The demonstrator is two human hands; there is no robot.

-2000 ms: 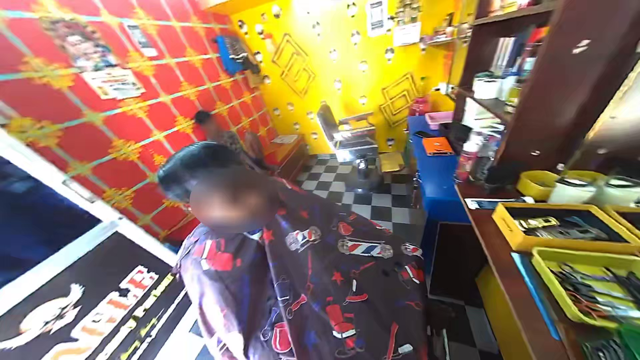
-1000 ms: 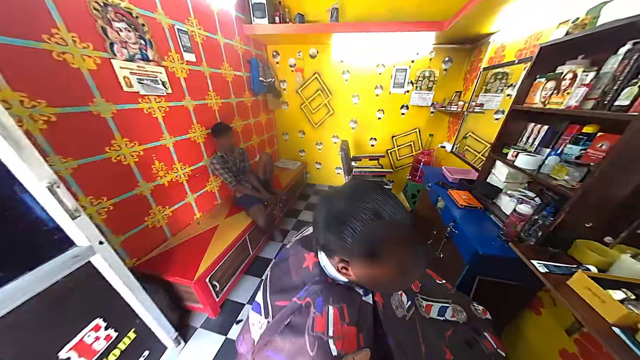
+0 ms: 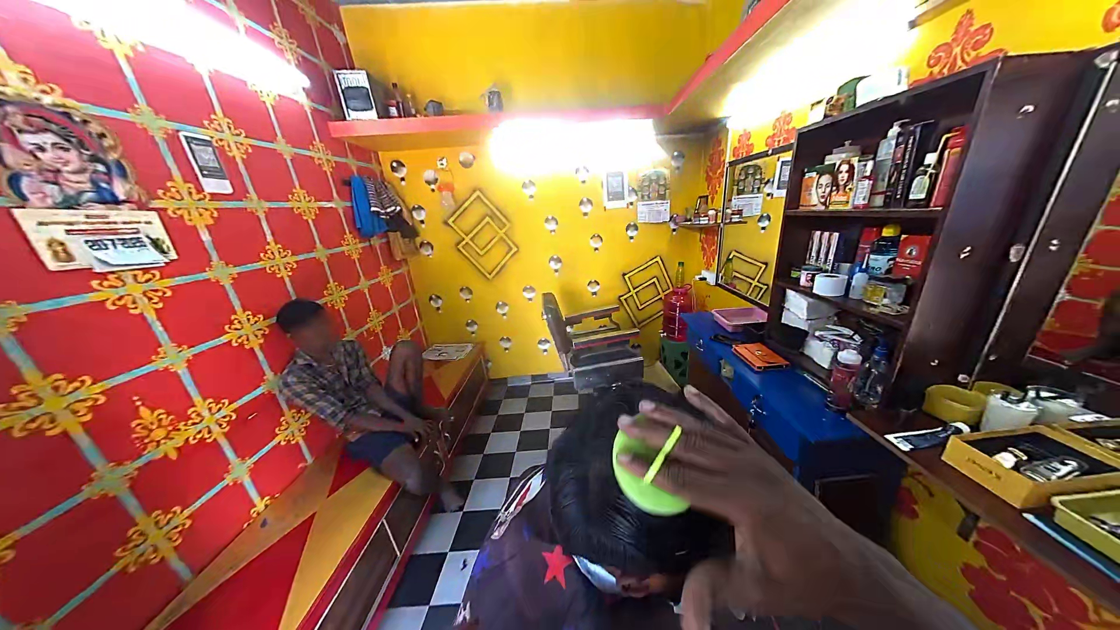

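In the head view my right hand [image 3: 744,472] reaches in from the lower right, palm down, on a round lime-green scalp brush [image 3: 654,492]. Its finger loop passes over one or more fingers, and the brush rests on the top of the seated person's dark, combed hair [image 3: 582,490]. My thumb points down beside that head, near the ear. A dark cape [image 3: 516,569] with a red star and other prints covers the person's shoulders, over a pale strip at the neck. Below the brush, the bristles are hidden in the hair. My left hand is out of view.
Another person [image 3: 337,376] sits on the red and yellow bench [image 3: 350,534] at left. A barber chair [image 3: 595,341] stands behind. On the right are a blue cabinet [image 3: 787,411], a shelf [image 3: 862,214] of bottles and boxes, and a counter with a yellow tray [image 3: 1006,486] of tools.
My right hand has come into view with the green brush, on the hair. The seated person's head is bowed, where it was more upright two seconds ago. The view has swung about.
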